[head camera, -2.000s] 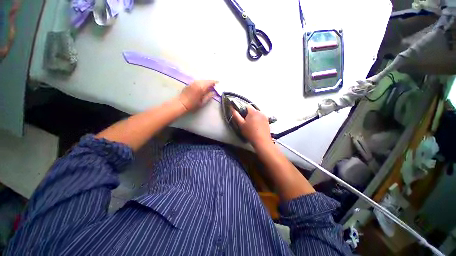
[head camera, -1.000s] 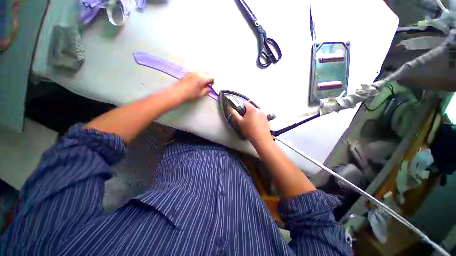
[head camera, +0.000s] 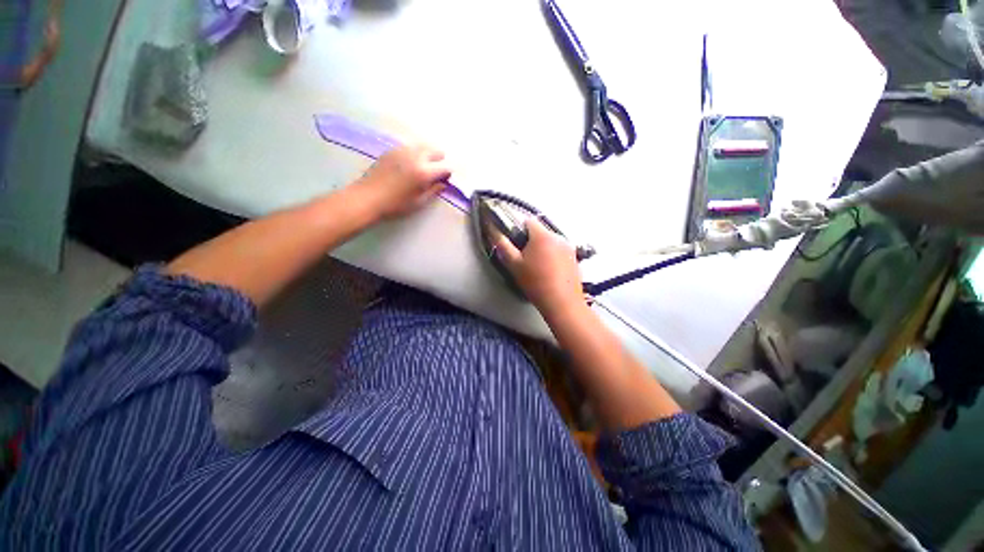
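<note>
A narrow lilac strip (head camera: 354, 137) lies on the white pressing table, its far end flat to the left. My left hand (head camera: 404, 181) grips it near the middle, fingertips together on the cloth. A short stretch shows between my left hand and the iron (head camera: 494, 229); the rest is hidden under the iron. My right hand (head camera: 543, 262) is closed around the iron's handle. The iron stands on the table near its front edge, its tip towards my left hand.
Black shears (head camera: 595, 97) lie beyond the hands. An iron rest (head camera: 738, 173) is at the right, a thin dark tool (head camera: 706, 73) behind it. A grey block (head camera: 167, 95) and a lilac and white pile (head camera: 283, 22) are left. A wrapped hose (head camera: 779, 223) and pale cord (head camera: 745, 399) run right.
My left hand has moved left along the strip, away from the iron. The iron stays in my right hand. The view has shifted, so the table items appear further right and lower.
</note>
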